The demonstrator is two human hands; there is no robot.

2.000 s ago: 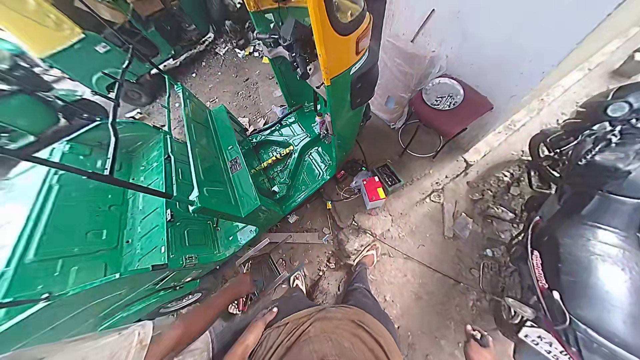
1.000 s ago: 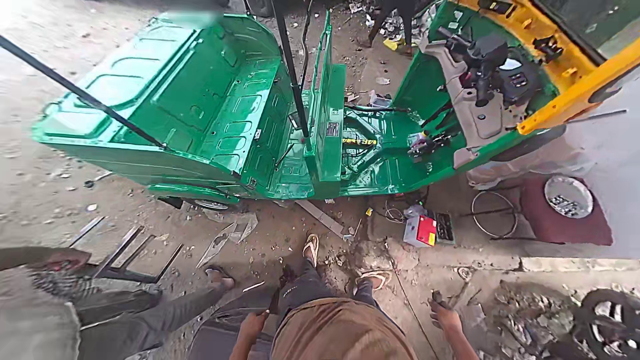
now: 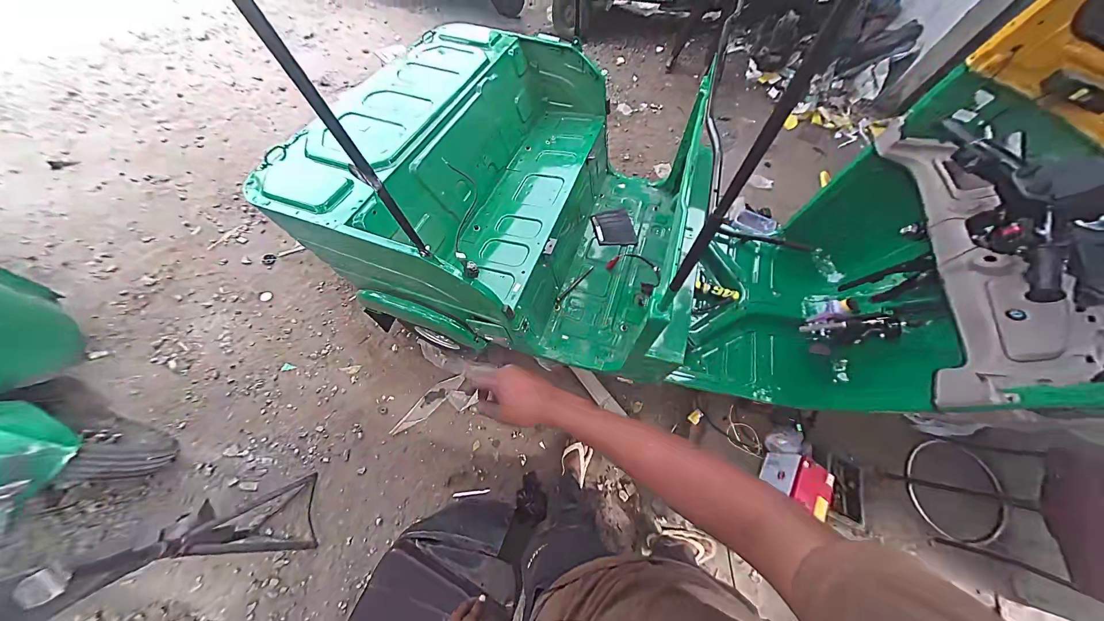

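Note:
My right hand (image 3: 511,397) reaches out across the view, its fingers curled over the ground beside the open green auto-rickshaw body (image 3: 483,293). Whether something is inside the fingers cannot be told. Only the fingertips of my left hand (image 3: 468,609) show at the bottom edge, near a dark padded seat (image 3: 440,561); the rest is hidden. On the green floor pan lie a flat black item (image 3: 614,228), a red-ended cable (image 3: 634,259) and a thin dark rod (image 3: 575,286). Dark upright poles (image 3: 750,164) cross in front of the body.
A red and grey box-shaped battery (image 3: 798,483) sits on the ground at lower right, beside a metal ring (image 3: 956,492). A dark metal frame (image 3: 250,522) lies at lower left. A flat metal strip (image 3: 597,390) lies under the body's edge. Another green vehicle part (image 3: 34,332) stands at left.
My right hand has moved from the right side to the left, toward the vehicle's rear. The person seen at left a second ago is out of view. The view has shifted strongly.

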